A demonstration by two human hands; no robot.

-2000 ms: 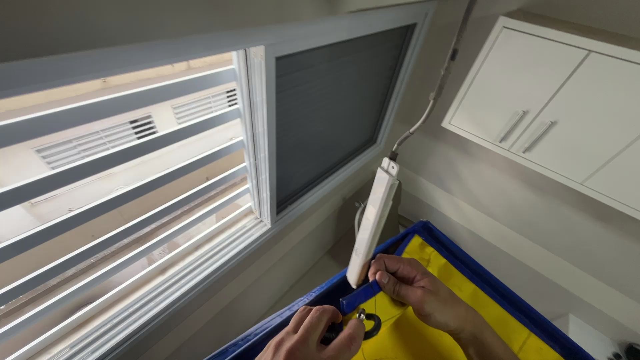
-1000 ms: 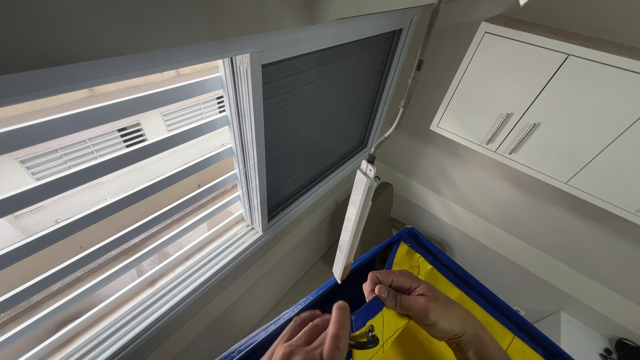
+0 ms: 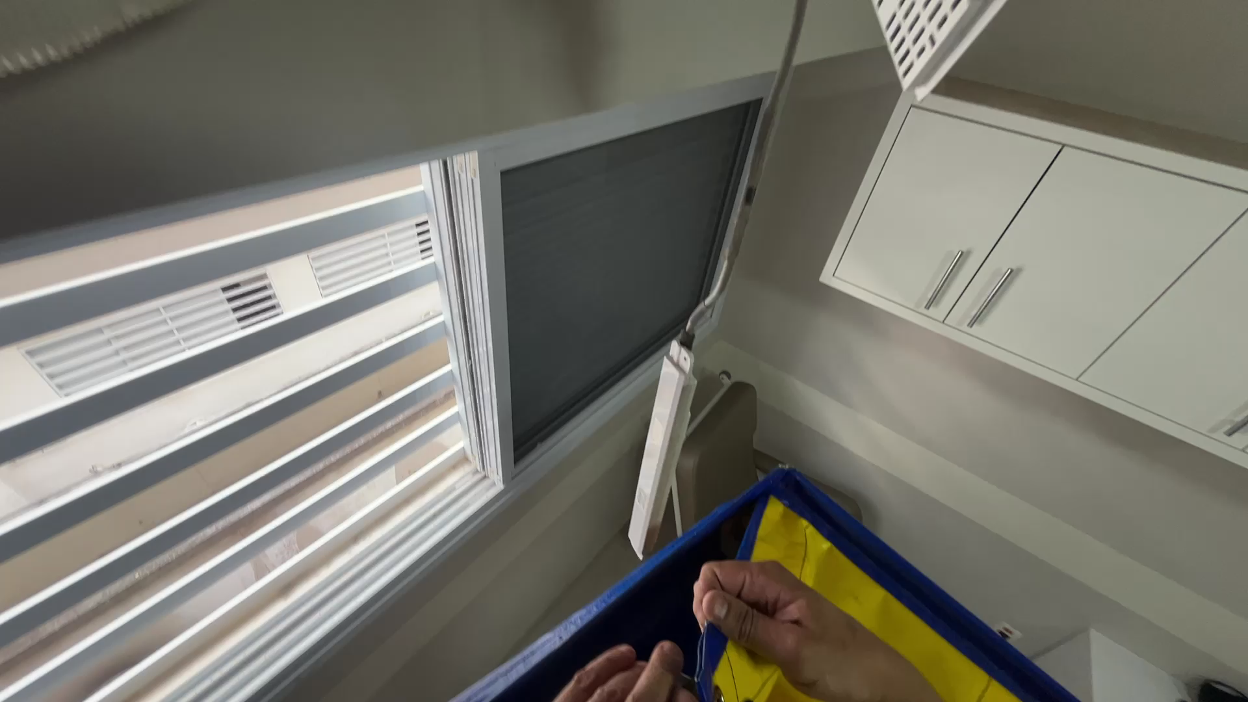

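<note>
My right hand (image 3: 780, 624) pinches the blue-bound edge of a yellow fabric sheet (image 3: 829, 575), its thumb and fingers together at the edge's upper part. Lower and to the left, my left hand (image 3: 629, 678) is partly cut off by the bottom of the view, close to the same edge; what it holds is hidden. The yellow fabric lies within a blue fabric-covered frame (image 3: 907, 580), whose corner points away from me. A small metal ring or eyelet (image 3: 720, 694) shows at the yellow sheet's edge between the hands.
A white power strip (image 3: 663, 448) hangs by its cable just beyond the blue frame. Left is a window with slats (image 3: 224, 390) and a dark screened pane (image 3: 624, 263). White wall cabinets (image 3: 1033, 234) are at the upper right. A grey-brown padded object (image 3: 717, 448) stands behind the strip.
The black-handled tool seen by my left hand earlier no longer shows. The view has tilted upward, so both hands sit lower in it. My right hand remains on the fabric edge.
</note>
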